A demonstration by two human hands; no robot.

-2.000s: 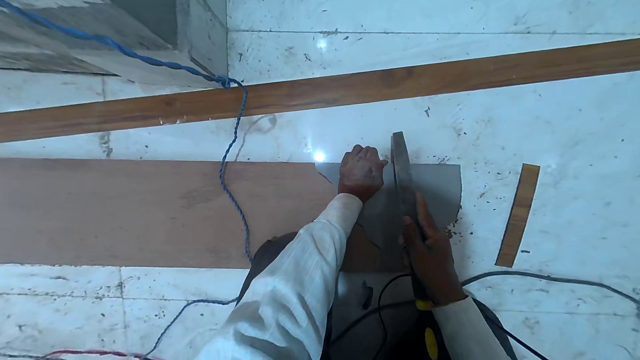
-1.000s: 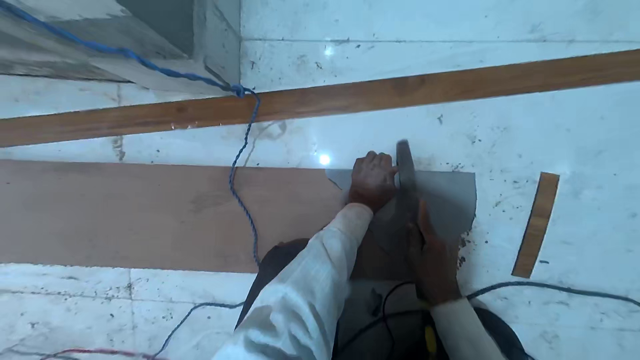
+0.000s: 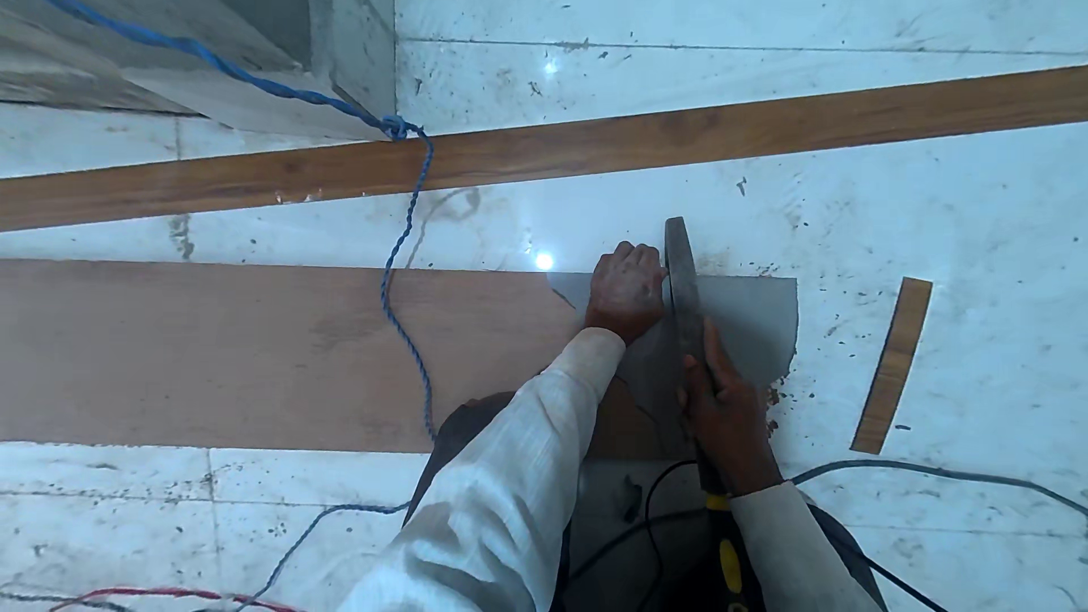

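A handsaw (image 3: 682, 280) with a grey blade and a black-and-yellow handle points away from me across a dark grey sheet (image 3: 752, 319). My right hand (image 3: 729, 416) is closed around the lower blade area, with the handle below it. Just left of the blade, my left hand (image 3: 627, 289) rests with curled fingers near the sheet's far edge; its fingertips are hidden. The grey sheet overlaps the right end of a long brown plywood board (image 3: 212, 348), and my left sleeve covers part of both.
A long wood-grain strip (image 3: 680, 140) crosses the tiled floor beyond the board. A short wood-grain strip (image 3: 892, 365) lies at the right. Blue twisted wire (image 3: 399, 246) hangs across the strip and board. A dark cable (image 3: 926, 470) runs at the lower right. A grey block (image 3: 357, 51) stands upper left.
The saw and both hands stay close to the same places on the sheet. The view has shifted slightly.
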